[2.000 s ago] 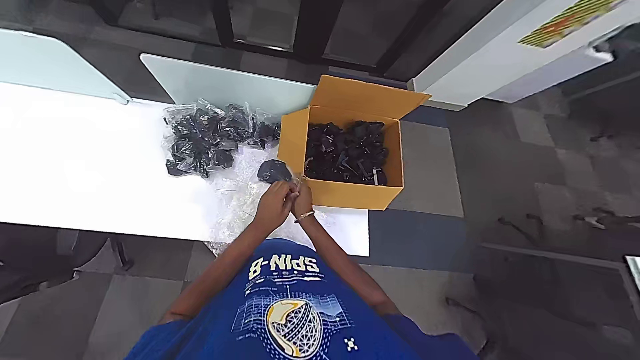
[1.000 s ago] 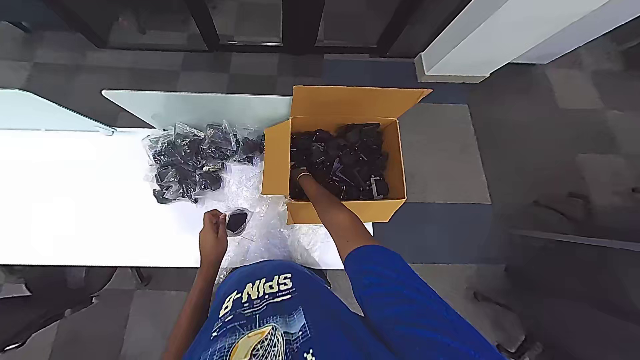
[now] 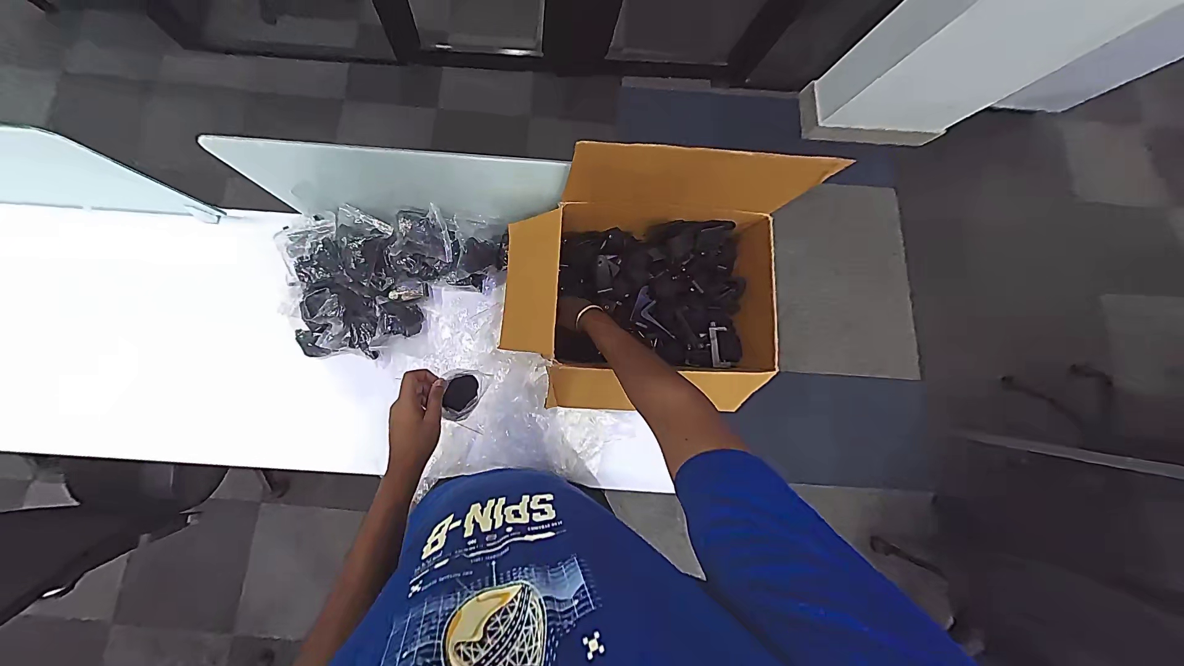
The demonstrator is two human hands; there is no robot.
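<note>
My left hand (image 3: 419,405) pinches the edge of a clear plastic bag with a round black item (image 3: 460,393) in it, over the white table. My right hand (image 3: 575,316) reaches into the left side of an open cardboard box (image 3: 760,277), its fingers hidden among many black parts (image 3: 680,277); whether it grips one cannot be seen. Left of the box lies a pile of black items in clear plastic bags (image 3: 361,277). Loose clear plastic bags (image 3: 518,407) are spread between the pile, the box and my body.
The white table (image 3: 139,342) stretches to the left. Pale divider panels (image 3: 388,176) stand along its far edge, behind the bagged pile. A dark chair (image 3: 111,509) is at the near left. The box's flaps stick out on its left, far and near sides.
Two seconds ago both hands were together by the black item, near the box's near left corner. They have since parted: my right hand went into the box, my left stayed with the bagged item.
</note>
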